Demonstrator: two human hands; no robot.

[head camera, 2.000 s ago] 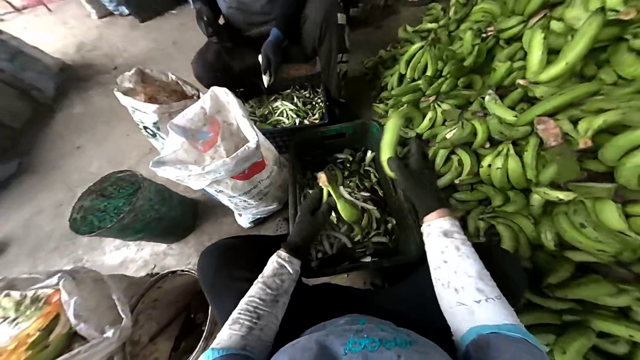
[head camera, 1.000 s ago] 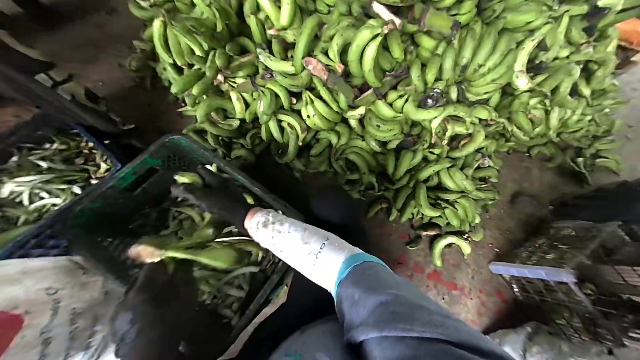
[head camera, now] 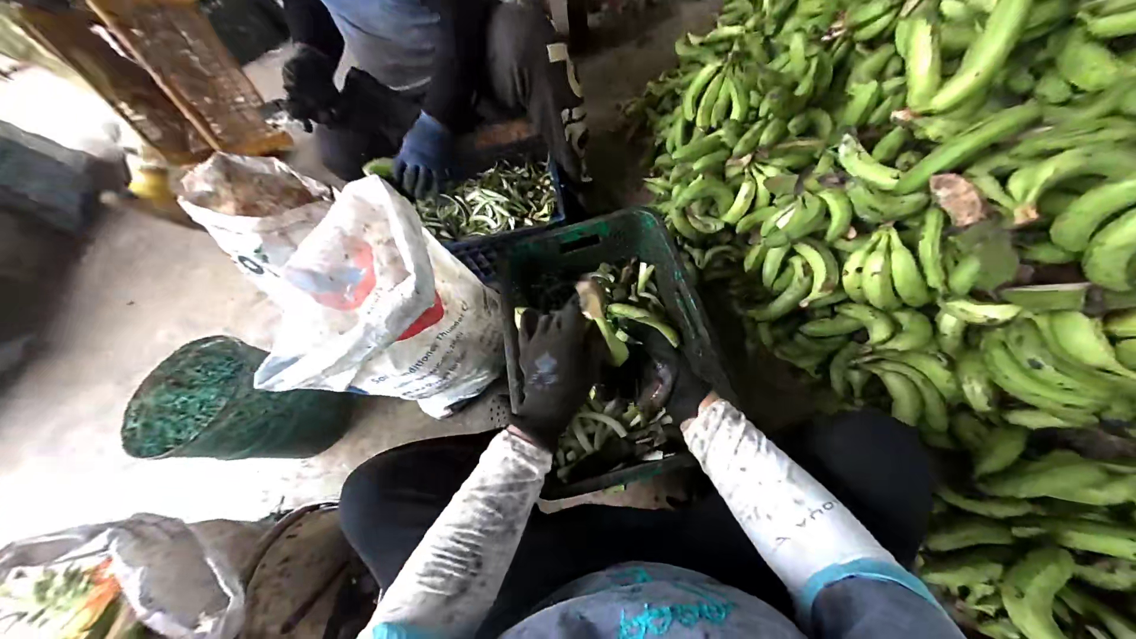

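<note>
Both my hands wear dark gloves and are inside a green plastic crate [head camera: 701, 311], over plantain peels [head camera: 595, 426]. My left hand [head camera: 555, 364] is closed around a green plantain hand with a brown cut stem [head camera: 603, 324], which shows at its fingertips. My right hand [head camera: 670, 377] is at the right side of the same green piece, its fingers bent; whether it grips a plantain or a tool is hidden in shadow.
Piled green plantains [head camera: 879, 266] lie at right. White sacks [head camera: 382, 293] and a dark green bucket [head camera: 231, 399] stand at left. A gloved co-worker [head camera: 422, 155] sits opposite at a blue crate [head camera: 555, 209] of peels. An open sack [head camera: 160, 568] lies lower left.
My right hand held up a green plantain two seconds ago; now it is low in the crate beside my left hand. The view swung right and came back.
</note>
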